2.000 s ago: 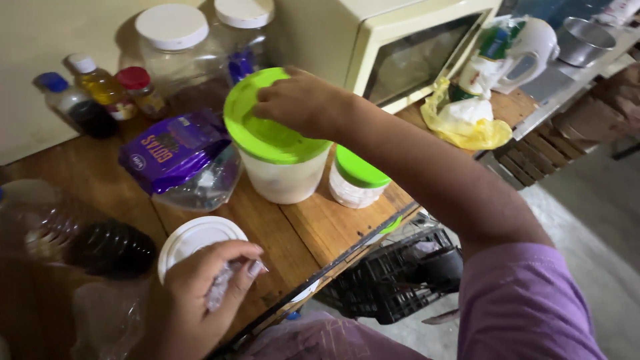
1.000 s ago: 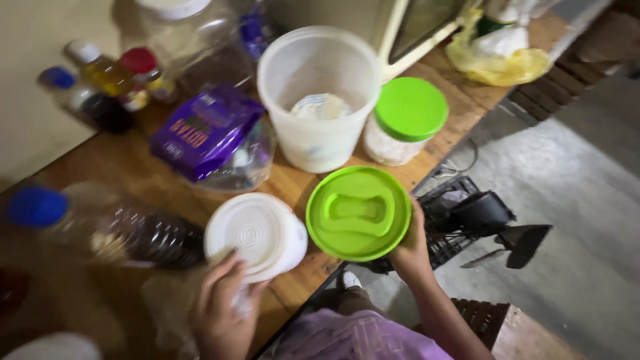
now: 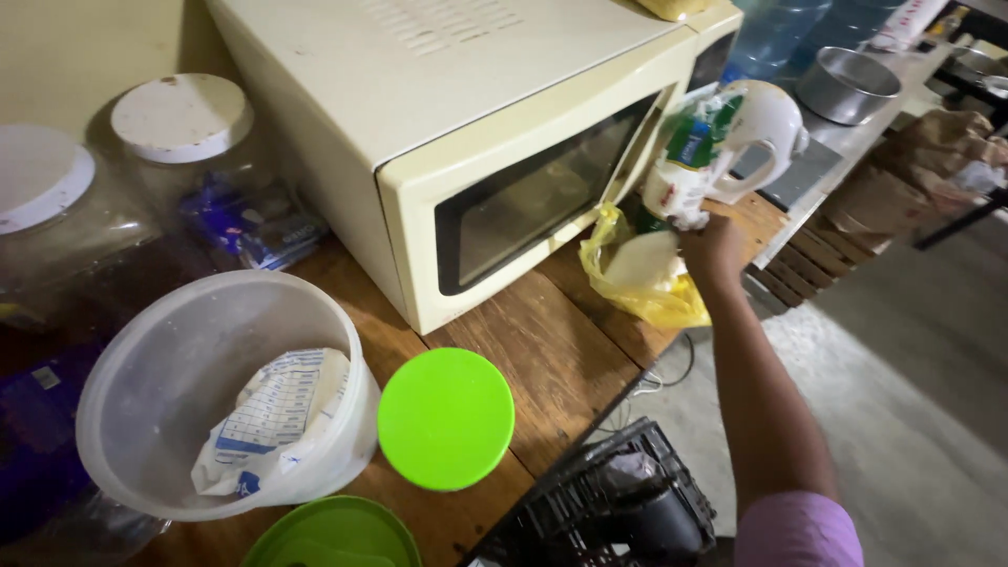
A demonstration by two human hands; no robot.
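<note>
My right hand (image 3: pixel 711 244) reaches to the far end of the wooden table, its fingers at the lower end of a green and white plastic package (image 3: pixel 683 169); whether they grip it cannot be told. Just left of the hand lies a yellow plastic bag (image 3: pixel 657 303) with something white in it. A white hand mixer (image 3: pixel 760 138) stands behind. The large translucent bucket (image 3: pixel 358 425) is uncovered and holds a crumpled printed white bag (image 3: pixel 276 413). Its green lid (image 3: pixel 339 535) lies at the bottom edge, near a jar with a bright green lid (image 3: pixel 446 419). My left hand is out of view.
A cream microwave (image 3: pixel 409 181) stands at the back of the table (image 3: pixel 543 346). Clear jars with white lids (image 3: pixel 183 118) are at the left. Below the table edge sits a black plastic crate (image 3: pixel 614 504). A metal pot (image 3: pixel 846 85) stands at the far right.
The green lid has come off the bucket and is out of my right hand. That hand has moved to the package by the yellow bag. My left hand has left the view, which has shifted right.
</note>
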